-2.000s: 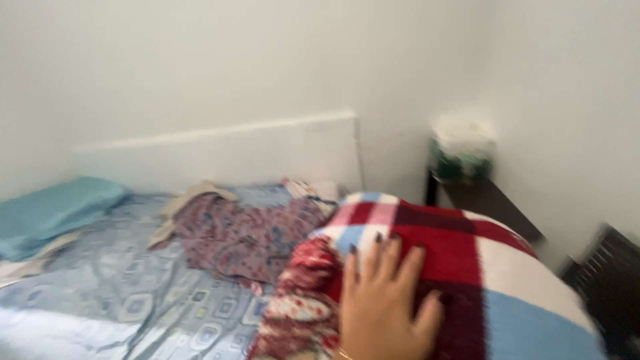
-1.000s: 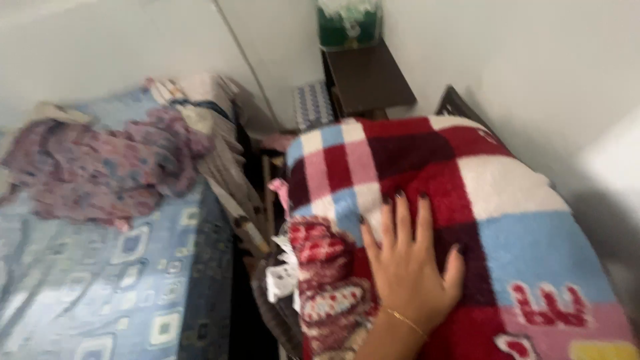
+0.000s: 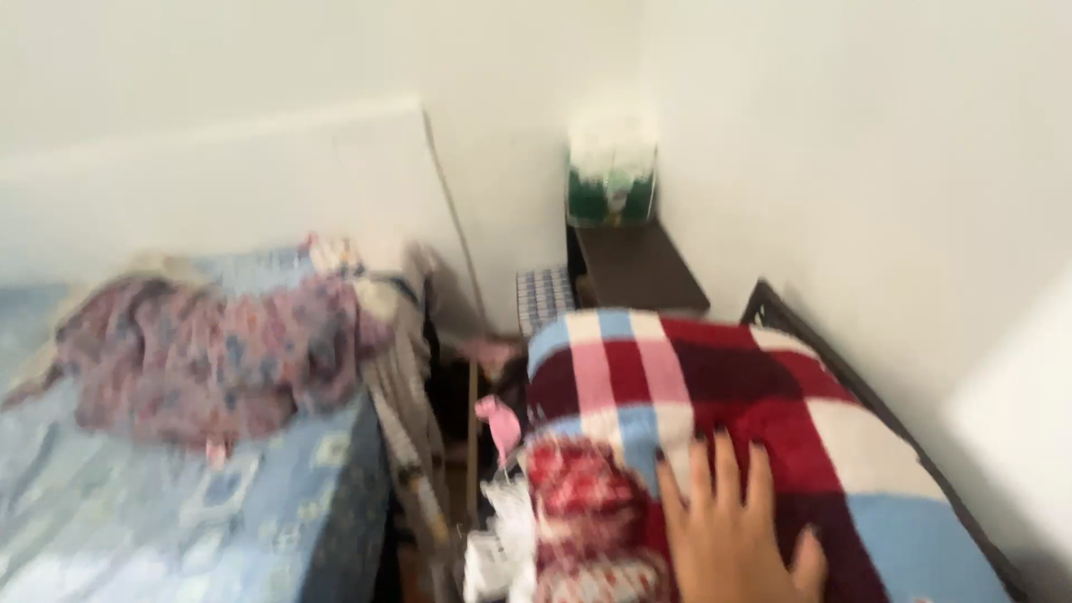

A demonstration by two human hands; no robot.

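Note:
My left hand lies palm down with its fingers spread on a plaid blanket in red, maroon, white, pink and light blue. The blanket makes a thick, rounded mound at the lower right. Beside my fingers, on the left, is a bunched red and white patterned cloth. My right hand is out of view. The picture is blurred.
At the left, a bed with a blue patterned sheet holds a crumpled floral garment. A narrow gap with hanging cloth separates it from the blanket. Behind stand a dark shelf, a green and white package and a checked box.
My left hand stays spread on the plaid blanket throughout. The view has swung, bringing the gap beside the bed into sight since the earliest frame.

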